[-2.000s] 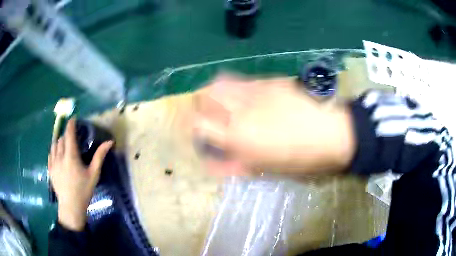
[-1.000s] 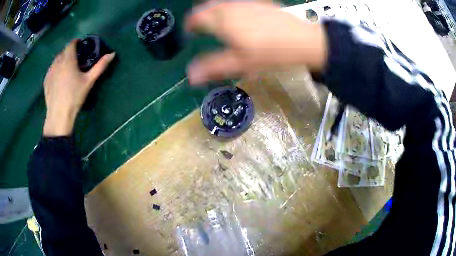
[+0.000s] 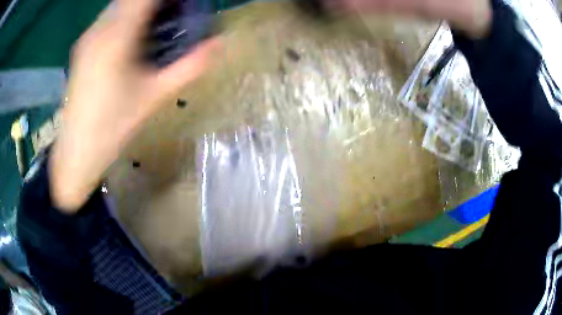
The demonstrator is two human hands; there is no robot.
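Note:
My left hand (image 3: 108,92) is at the upper left, blurred, with thumb and fingers around a black cylindrical unit (image 3: 179,31) that is partly cut off by the top edge. My right hand (image 3: 413,9) is at the top edge, blurred and mostly out of the picture. A dark blurred thing shows by its fingertips; I cannot tell whether it is held. Small black pads (image 3: 180,103) lie loose on the tan board (image 3: 345,203). A black gridded pad sheet (image 3: 129,264) lies at the lower left, partly under my left sleeve.
Clear film (image 3: 246,203) lies on the board's lower middle. White sheets with round shapes (image 3: 453,144) lie at the right, with a thin dark stick (image 3: 440,64) on them. A pale-headed brush (image 3: 20,138) is at the left. A blue thing (image 3: 477,206) is at the lower right.
The view has shifted towards the near part of the board. My left hand has brought a unit from the green surface to the board's upper left. My right hand is now mostly beyond the top edge.

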